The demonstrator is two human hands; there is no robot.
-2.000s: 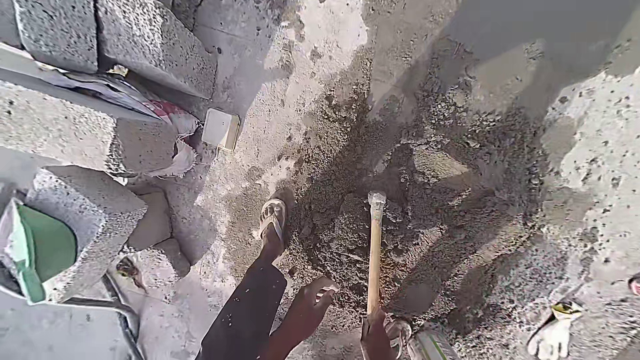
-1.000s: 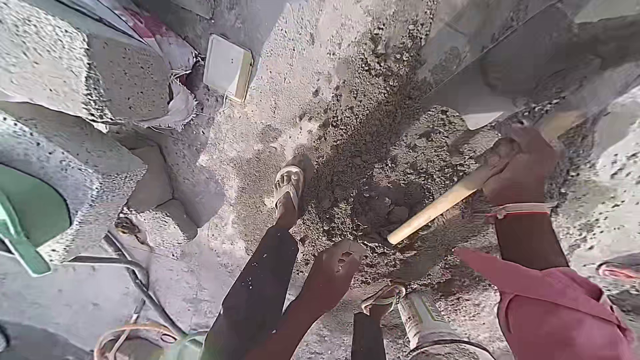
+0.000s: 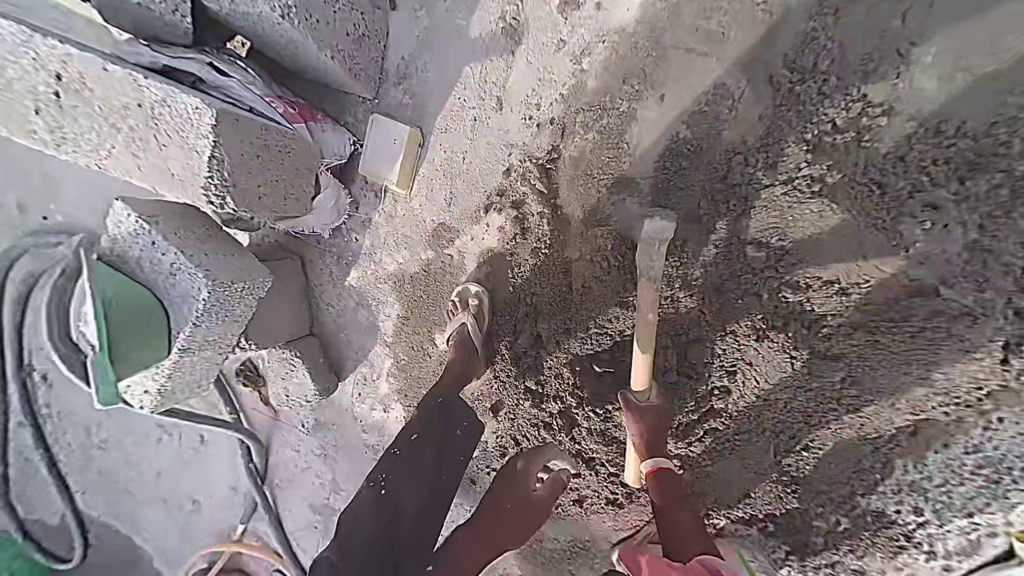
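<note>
My right hand (image 3: 646,422), with a pale band at its wrist, grips the lower part of a wooden handle. This handle belongs to a hoe-like tool (image 3: 646,320), whose pale, dirt-coated head end points away from me over a patch of damp, loose mortar or soil (image 3: 584,328). The blade's shape cannot be made out. To the left of the handle, my left hand (image 3: 528,488) is loosely curled, thumb near the fingertips, with a small gap and no object clearly seen in it. It is apart from the tool. My sandaled foot (image 3: 468,316) stands at the patch's left edge.
Rough concrete blocks (image 3: 264,164) lie at the upper left, with a torn sack (image 3: 328,200) between them. Near them is a small pale box (image 3: 390,152). A green container (image 3: 132,320) and a dark hose (image 3: 36,448) are at the left. Concrete floor surrounds the patch.
The tool was slanted toward the right a second ago, my right hand higher on that side; now it points away from me, the hand lower in view. The left hand stays loosely curled.
</note>
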